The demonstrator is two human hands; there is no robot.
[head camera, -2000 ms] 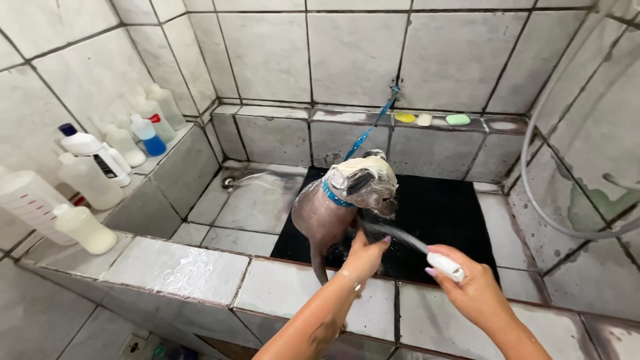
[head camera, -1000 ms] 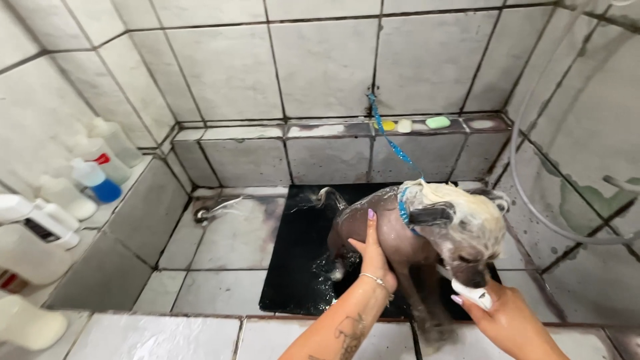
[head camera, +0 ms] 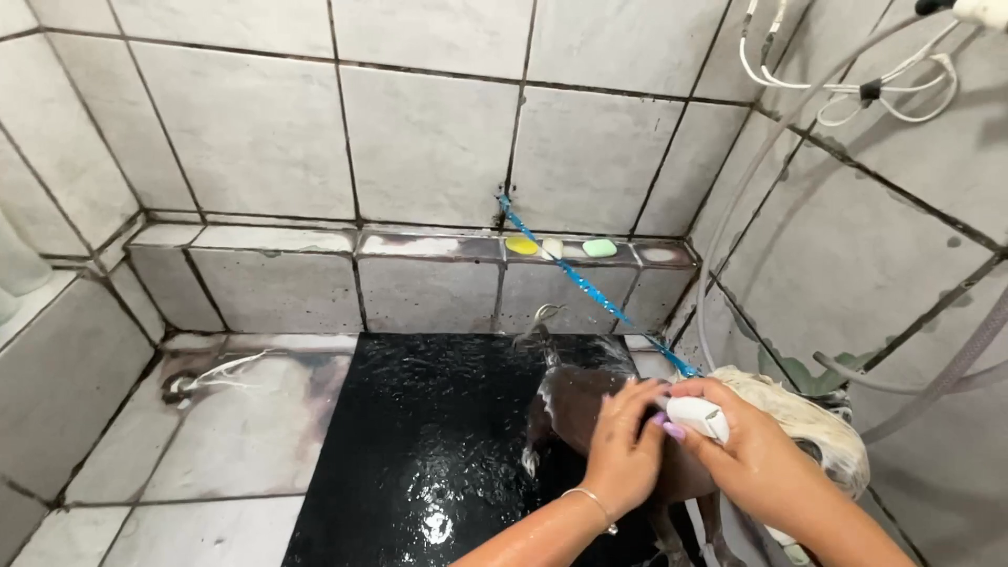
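Note:
A wet, mostly hairless dog with a pale, lathered crest stands on a black mat, its head to the right. My right hand is closed around a white shower head above the dog's back. My left hand lies against the dog's back and side, fingers close to the shower head; what its palm touches is hidden. A blue leash runs from the back wall down toward the dog's neck, and the collar is hidden behind my right hand.
Yellow soap, a whitish bar and green soap lie on the tiled ledge. A grey hose hangs at the right wall beneath looped white cables. At the left is a drain with pale strands.
The shower head in my right hand has moved from the dog's muzzle to over its back. My left hand is now beside it. The view has shifted right and closer.

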